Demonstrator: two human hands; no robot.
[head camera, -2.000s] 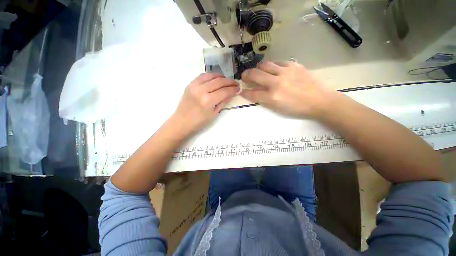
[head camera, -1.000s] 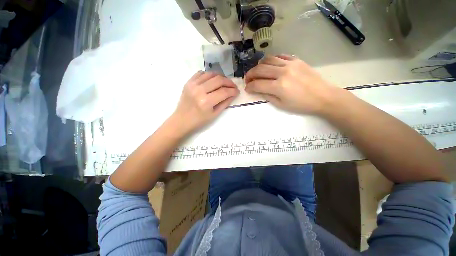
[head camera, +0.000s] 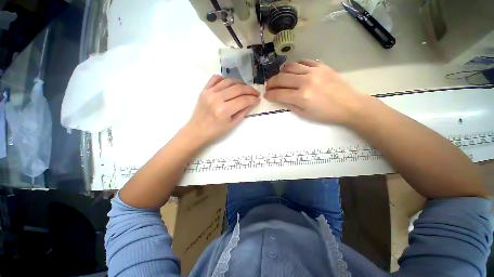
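My left hand (head camera: 226, 101) lies on the machine bed just left of and below the presser foot (head camera: 264, 64), fingertips bent together. My right hand (head camera: 309, 89) lies to the right of the foot, its fingertips close to those of my left hand. A small bit of thin white fabric (head camera: 261, 89) shows between the fingertips, at the front of the foot; most of it is hidden by the fingers. The shiny plate (head camera: 236, 64) sits left of the foot. The ridged cream knob (head camera: 284, 41) and black tension dial (head camera: 282, 19) are above it.
Black thread snips (head camera: 370, 24) lie at the upper right beside thread scraps (head camera: 383, 12). Loose white cut pieces (head camera: 93, 92) lie at the table's left. A cloudy plastic bag (head camera: 33, 127) hangs at far left. A ruler scale (head camera: 281, 160) runs along the front edge. A carton (head camera: 201, 224) stands below.
The fingers of my right hand have drawn a little downward from the foot since the oldest frame. My left hand has barely moved. Both hands look nearly the same as one second ago.
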